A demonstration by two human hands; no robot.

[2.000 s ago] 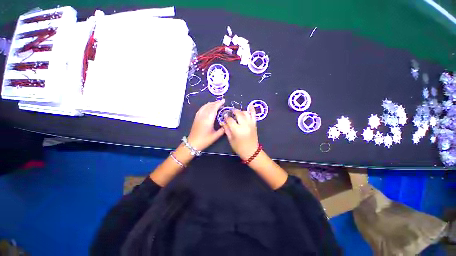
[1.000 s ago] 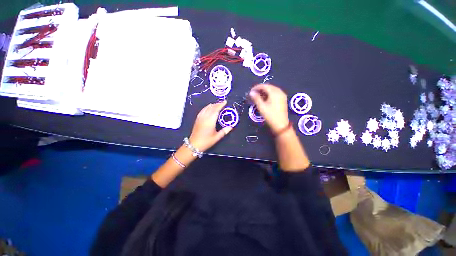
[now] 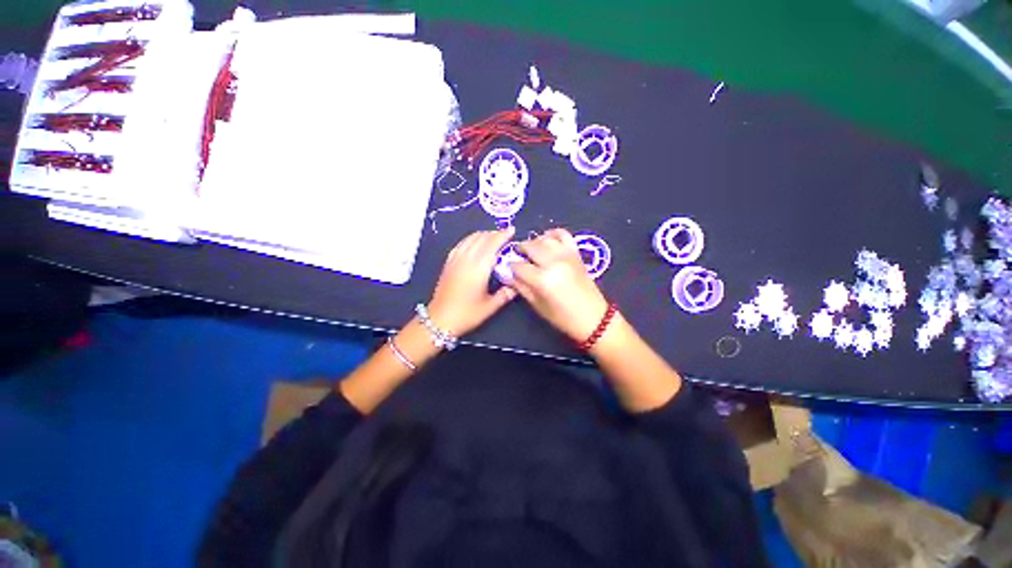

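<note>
A round housing (image 3: 508, 264) is on the black bench near its front edge, between my two hands and partly covered by them. My left hand (image 3: 471, 280) holds its left side. My right hand (image 3: 554, 280) is over its right side with bent fingers; whether a small part is between those fingers is hidden. Another round housing (image 3: 591, 255) lies just behind my right hand, partly covered. Two housings (image 3: 503, 183) overlap behind my left hand.
White foam trays (image 3: 322, 144) with red wire bundles lie left. Wired modules (image 3: 552, 111) lie behind the housings, beside one housing (image 3: 594, 149). Two more housings (image 3: 678, 240) lie right of my hands, then star-shaped inserts (image 3: 871, 291). The green belt (image 3: 710, 39) runs along the back.
My right hand has come back from the right onto the housing at my left hand. My left hand has kept hold. The whole view has shifted slightly.
</note>
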